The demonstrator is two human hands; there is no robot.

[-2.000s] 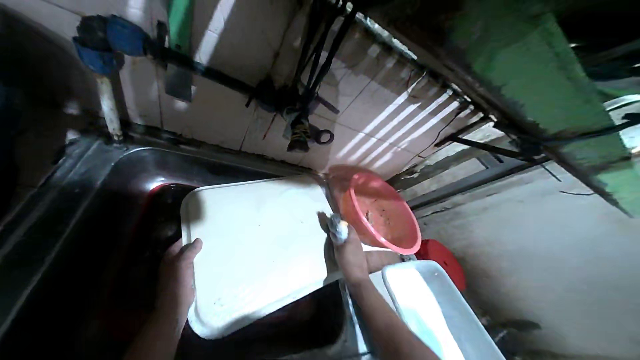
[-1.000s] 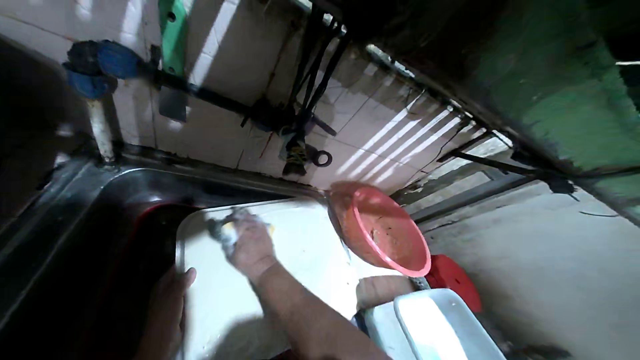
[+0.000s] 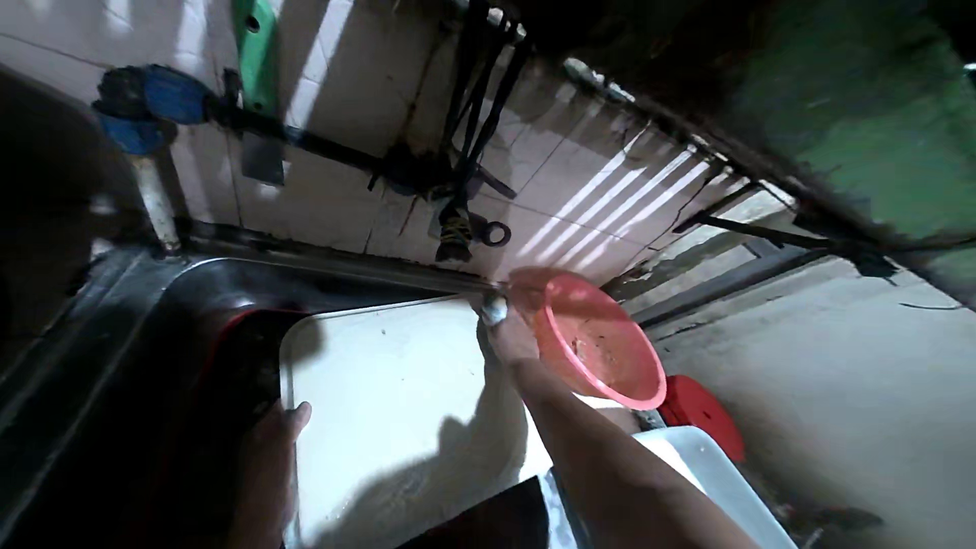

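A large white rectangular tray or board with rounded corners (image 3: 389,389) lies tilted over the dark sink (image 3: 229,278). My left hand (image 3: 278,438) grips its left edge, thumb on the face and fingers hidden behind. At the far right corner of the board is my right hand (image 3: 509,332), closed around a small whitish scrubbing pad (image 3: 494,308) that touches the surface. My right forearm crosses the board's right side and casts a shadow on it. Part of something reddish shows in the sink, under the board's left side.
A pink plastic basin (image 3: 602,343) with bits of residue stands just right of my right hand. Beyond it are a red round lid-like object (image 3: 701,415) and a whitish plastic tub (image 3: 705,450). A pipe with blue fittings (image 3: 175,93) and a green-handled tool (image 3: 257,57) are at the tiled wall.
My right hand has moved with the pad from the board's upper left area to its far right corner. My left hand stays on the left edge.
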